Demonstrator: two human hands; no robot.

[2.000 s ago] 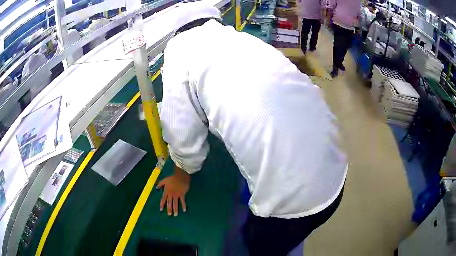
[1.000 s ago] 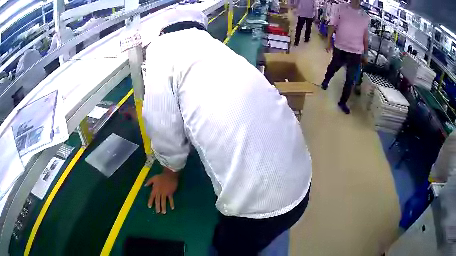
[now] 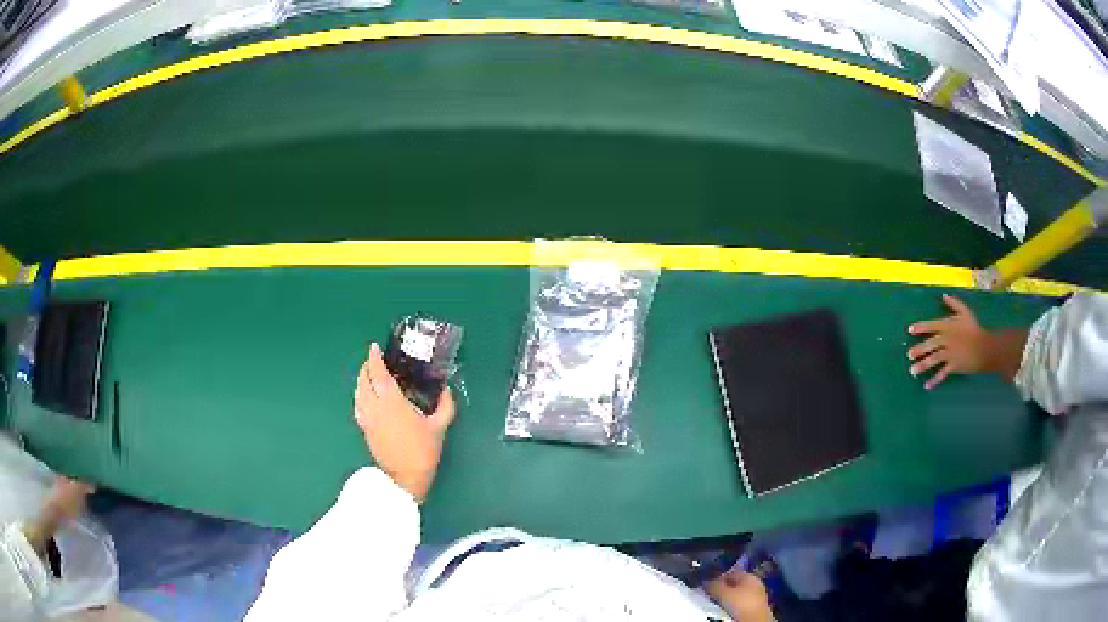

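My left hand point(image 3: 405, 431) holds a small shiny bag point(image 3: 424, 356) with a white label and dark contents, low over the green bench point(image 3: 486, 486). A larger clear bag point(image 3: 580, 352) with silvery grey contents lies flat to its right. A black pad point(image 3: 790, 401) with a pale edge lies farther right. A hand that looks like my right hand point(image 3: 741, 595) shows at the bottom edge, below the bench front and partly cut off. Dark things lie beside it; whether it grips anything is unclear.
Another person's hand point(image 3: 954, 344) rests on the bench at right. Another person's arm point(image 3: 55, 510) is at lower left. A black flat case point(image 3: 73, 358) lies at far left. Yellow edging point(image 3: 365, 254) runs behind the bags; a clear sheet point(image 3: 957, 173) lies beyond it.
The view has turned from the aisle and the bending person to face the bench. The bags and my left hand have come into view; the black pad now shows whole.
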